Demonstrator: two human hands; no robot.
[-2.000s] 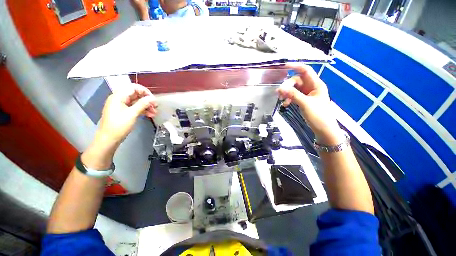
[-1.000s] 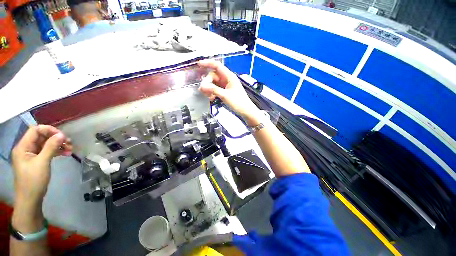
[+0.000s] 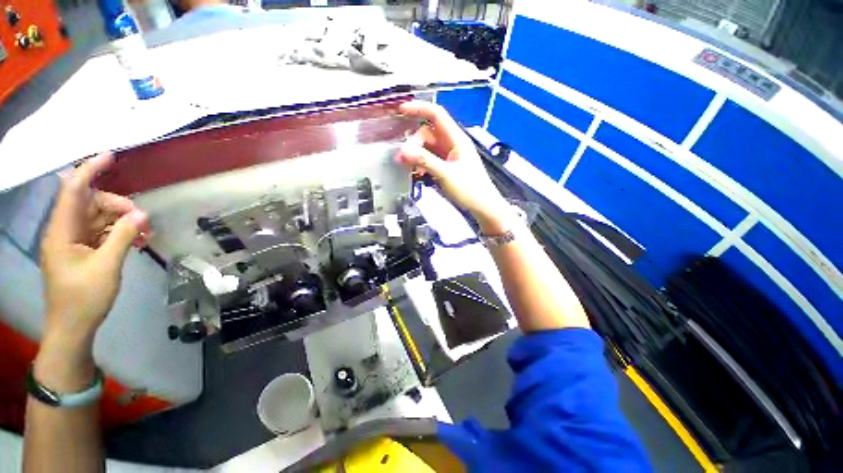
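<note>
A clear guard [image 3: 268, 222] stands in front of the machine head, seen by its glare and edges. My right hand [image 3: 448, 164] pinches it at the upper right corner, thumb and forefinger together. My left hand [image 3: 88, 254] is at the guard's left side, fingers curled, thumb near the edge; whether it grips the guard is hard to see. Behind the guard are metal clamping blocks [image 3: 245, 226] and two black round knobs [image 3: 303, 294]. A white piece [image 3: 219, 280] shows at the guard's lower left.
A lower metal fixture with a black knob [image 3: 345, 378] is near my lap, a whitish cup [image 3: 287, 404] left of it. A dark tray [image 3: 470, 312] lies at right, beside black strips [image 3: 592, 277]. A rag [image 3: 337, 48] and blue-white bottle [image 3: 139, 60] are on the machine top.
The view swung left and has since shifted slightly back. My left hand has moved up beside the guard's left edge, fingers more spread. My right hand stays at the upper right corner.
</note>
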